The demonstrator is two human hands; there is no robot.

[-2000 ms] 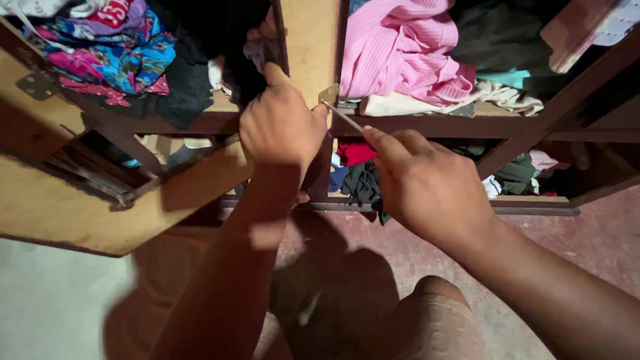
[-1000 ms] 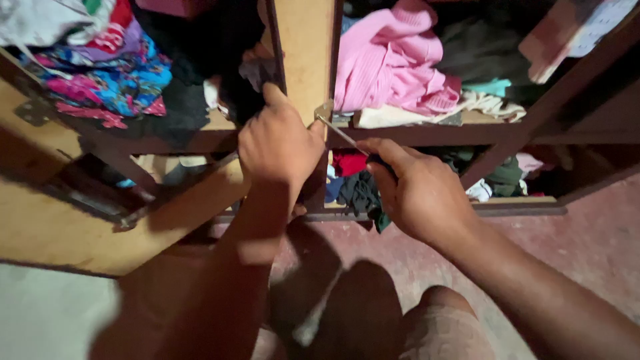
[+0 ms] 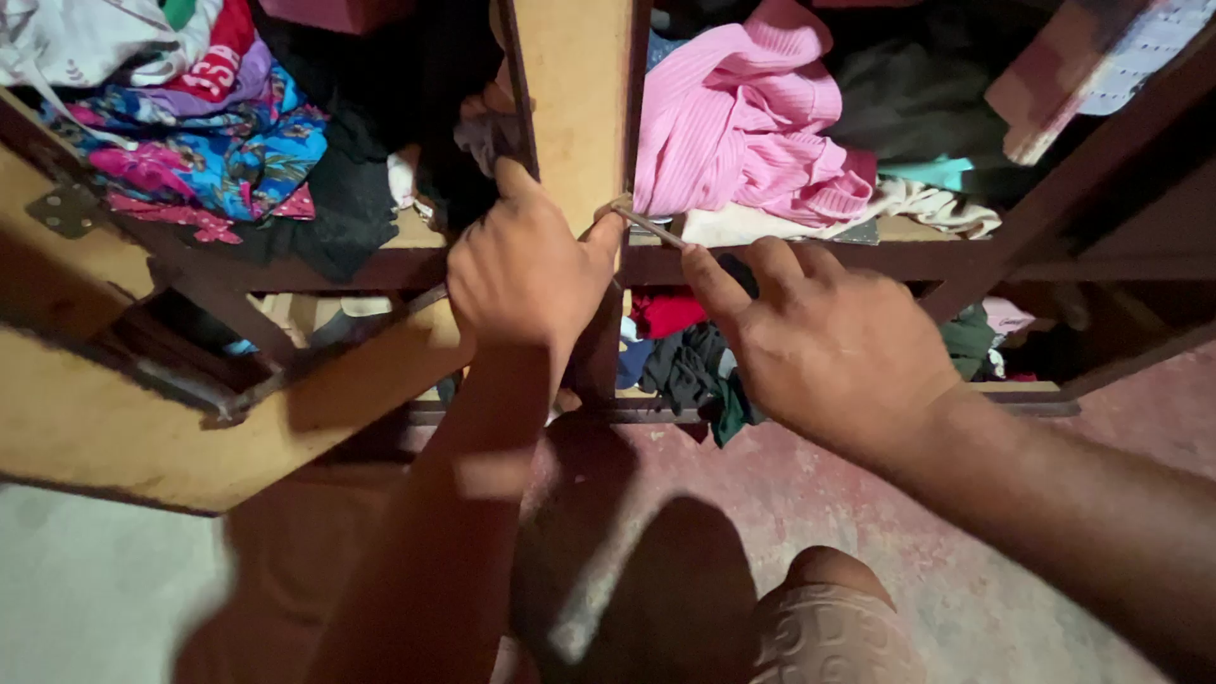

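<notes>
My left hand (image 3: 527, 261) grips the edge of a wooden cabinet door panel (image 3: 577, 104), its thumb beside a small metal piece, perhaps a hinge (image 3: 616, 203), on the panel's right edge. In my right hand (image 3: 826, 332) is a thin metal tool, likely a screwdriver; its shaft (image 3: 657, 230) points up and left, with the tip at the metal piece by my left thumb. The handle is hidden inside my fist. Just above the shaft, a pink ribbed garment (image 3: 741, 123) lies on the cabinet shelf.
Blue floral clothing (image 3: 218, 152) fills the upper left shelf. Dark clothes (image 3: 689, 366) hang out of the lower compartment. An open door (image 3: 351, 380) with a metal hinge (image 3: 66, 211) spreads at the left. The dark shelf rail (image 3: 807, 264) crosses below. My knee (image 3: 836, 579) is over the reddish floor (image 3: 1007, 494).
</notes>
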